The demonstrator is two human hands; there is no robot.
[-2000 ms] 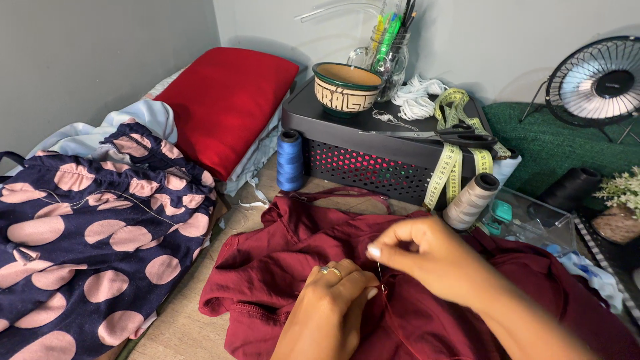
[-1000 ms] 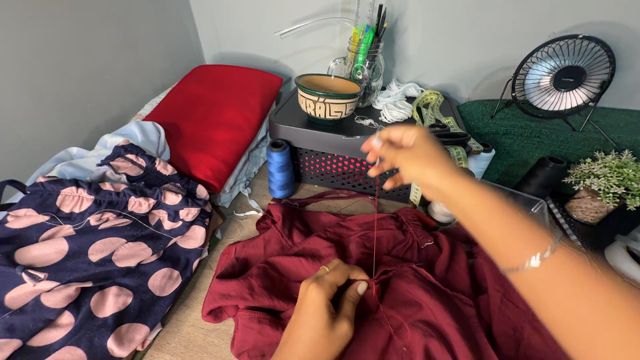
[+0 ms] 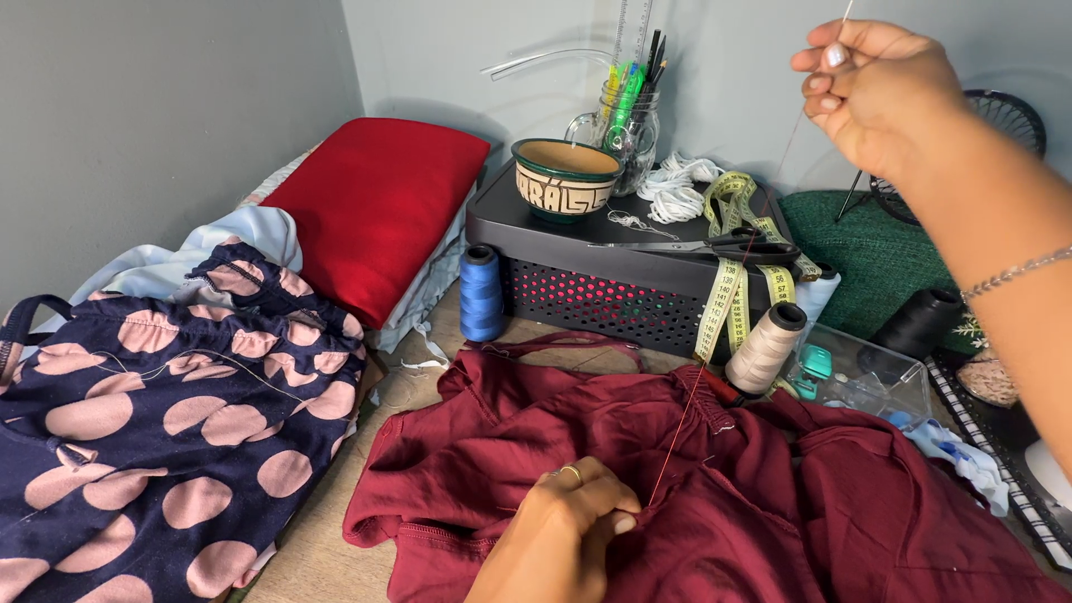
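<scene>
A maroon garment point(image 3: 586, 402) lies spread over the front of the wooden table. My left hand point(image 3: 569, 519), a ring on one finger, pinches a fold of it. Raised at the upper right, my right hand point(image 3: 871, 92) holds a thin sewing needle point(image 3: 847, 12) between thumb and fingers. A red thread point(image 3: 687, 406) runs taut from the cloth beside my left fingertips up toward my right hand.
A polka-dot garment point(image 3: 201, 419) and folded red cloth point(image 3: 385, 193) lie left. Behind stand a blue thread cone point(image 3: 481, 293) and a black box point(image 3: 603, 301) bearing a painted bowl point(image 3: 565, 180), scissors point(image 3: 712, 245) and measuring tape point(image 3: 722, 310). A beige thread cone point(image 3: 766, 347) stands right.
My right hand has risen from beside my left hand at the cloth to the upper right, drawing the thread out long. My left hand has stayed at the maroon garment.
</scene>
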